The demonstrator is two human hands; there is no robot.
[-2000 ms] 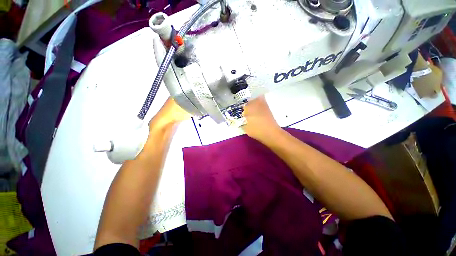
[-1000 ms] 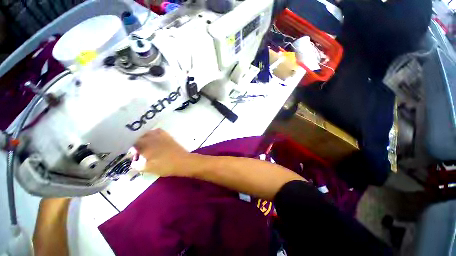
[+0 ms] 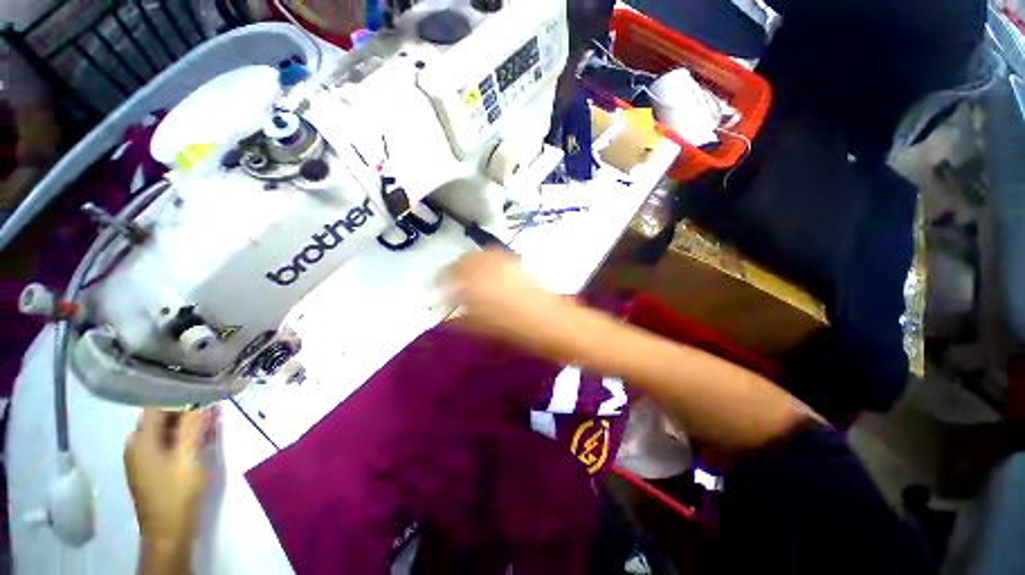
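Note:
The white brother sewing machine head point(image 3: 242, 253) stands on the white table point(image 3: 360, 320). The maroon garment point(image 3: 405, 438) lies over the table's front edge and hangs down, with a yellow emblem point(image 3: 590, 445) and white bands at its right part. My right hand point(image 3: 483, 290) is blurred, over the table right of the needle area, by the black lever below the machine; its fingers are unclear. My left hand point(image 3: 169, 466) is on the table below the machine's left end, off the garment; whether it holds anything is unclear.
Black-handled scissors point(image 3: 410, 227) lie by the machine base, and slim metal snips point(image 3: 547, 216) lie further right. A red basket point(image 3: 753, 107) with white thread stands beyond the table. A cardboard box point(image 3: 742, 275) and a person in dark clothing point(image 3: 837, 225) are at the right.
My right hand has moved from the needle area to the right and is off the fabric edge. My left hand has come out from behind the machine head. The view has turned right since the earliest frame.

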